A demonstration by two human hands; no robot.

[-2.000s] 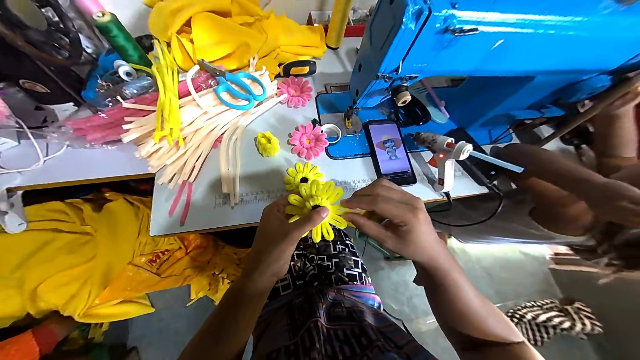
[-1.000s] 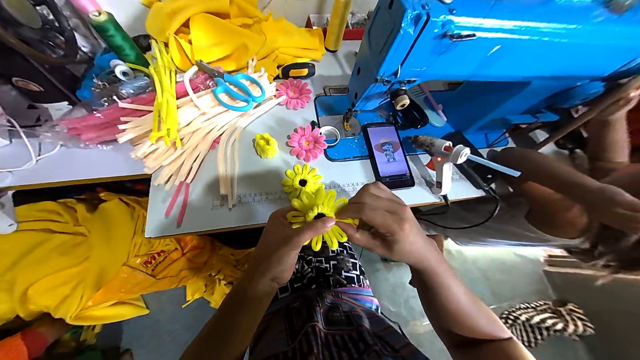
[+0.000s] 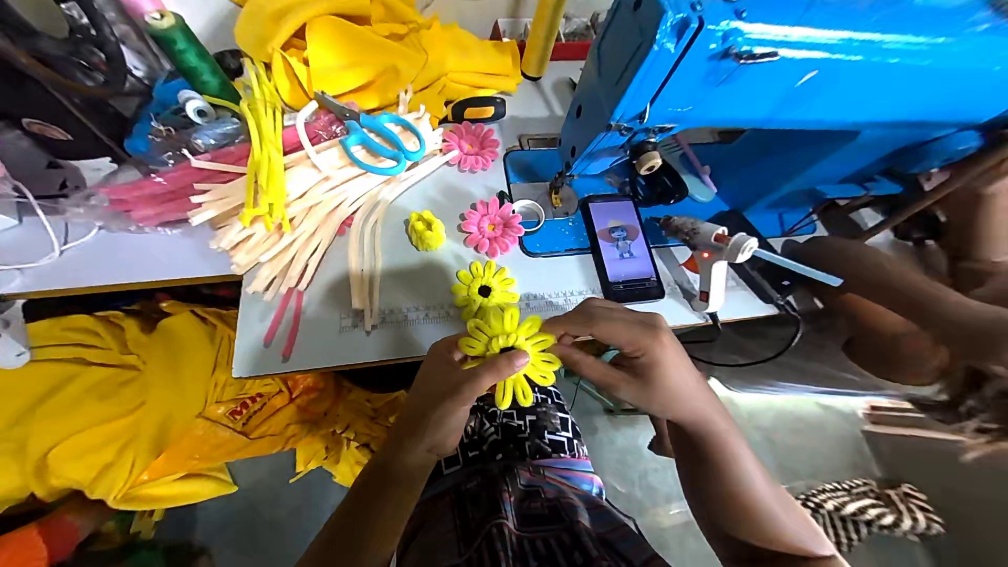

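Note:
A yellow looped flower with a dark centre (image 3: 516, 386) is held over my lap, just off the table's front edge. My left hand (image 3: 461, 386) grips it, the thumb lying across its middle. At its right side, the thumb and fingertips of my right hand (image 3: 626, 354) pinch close to the petals; whether they hold a petal is hard to tell. Just beyond lies a similar yellow flower (image 3: 483, 290) on the table. Farther off are a pink flower (image 3: 492, 227), a second pink flower (image 3: 471, 146) and a small yellow looped piece (image 3: 426, 231).
Blue-handled scissors (image 3: 383, 144) rest on cream strips (image 3: 315, 197). A sewing machine (image 3: 756, 71), a phone (image 3: 622, 248) and a hot glue gun (image 3: 713, 260) with its cord stand to the right. Another person's arm (image 3: 882, 299) is at the far right. A ruler (image 3: 409, 316) lies near the front edge.
My right hand's fingers have shifted at the flower's right side, and its fingertips sit a little farther from the centre than one second ago. My left hand keeps its grip.

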